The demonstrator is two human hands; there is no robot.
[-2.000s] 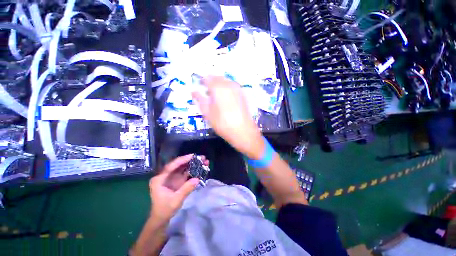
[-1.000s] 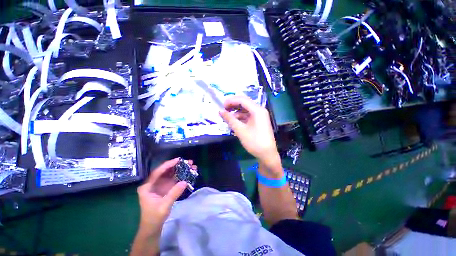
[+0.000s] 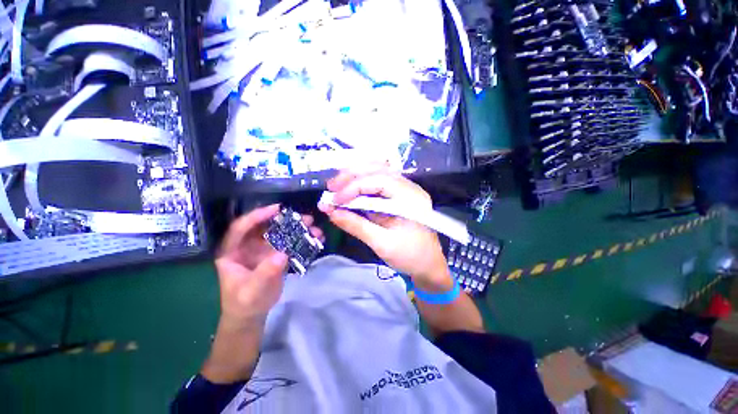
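Note:
My left hand [image 3: 255,259] holds a small dark circuit board [image 3: 293,239] by its edges above the lap, its face with small silver parts turned up. My right hand [image 3: 388,218] holds a white flat ribbon cable [image 3: 421,216] between thumb and fingers. One cable end sticks out a little past the fingertips, close to the board but apart from it. The rest of the cable runs back over the hand to the right. A bright blue band is on my right wrist.
A black tray [image 3: 324,184] ahead holds a bright pile of loose cables [image 3: 324,97]. The left tray [image 3: 192,154] holds boards with cables attached. A slotted rack [image 3: 566,97] stands right. A small-parts tray [image 3: 476,263] lies beyond my right wrist. Cartons [image 3: 566,376] are at lower right.
My right hand has come back from the cable pile towards the board, bringing the ribbon cable with it. My left hand still holds the board, now tilted more face-up.

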